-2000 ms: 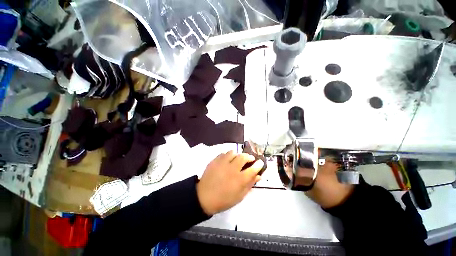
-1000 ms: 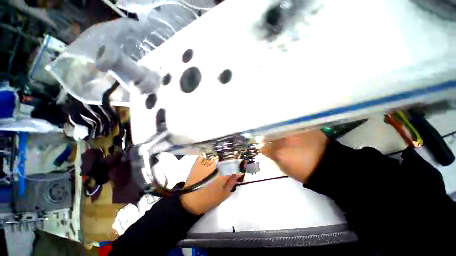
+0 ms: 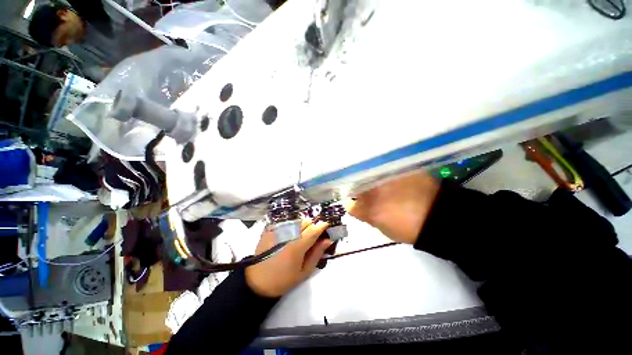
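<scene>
The white sewing machine head [image 3: 388, 97] with a blue stripe crosses the view. A small dark cut piece [image 3: 330, 252] shows at the fingertips of my left hand [image 3: 283, 269]; my fingers hold it beside the needle area, which the head hides. Silver tension knobs [image 3: 285, 220] cover part of that hand. My right hand [image 3: 396, 206] reaches under the head from the right; its fingertips are hidden and blurred. The shiny curved guard [image 3: 173, 236] is at the head's left end.
Dark cut pieces [image 3: 181, 270] lie at left on a brown surface, near striped pieces [image 3: 132, 182]. A clear plastic bag [image 3: 149, 76] is behind. Yellow-orange snips [image 3: 554, 163] and a black-handled tool [image 3: 603, 184] lie at right. A person [image 3: 69, 28] is at upper left.
The view has shifted and tilted, so the machine head appears further left and covers the needle area and most cut pieces. A person has come into view. Both hands stay near the needle area.
</scene>
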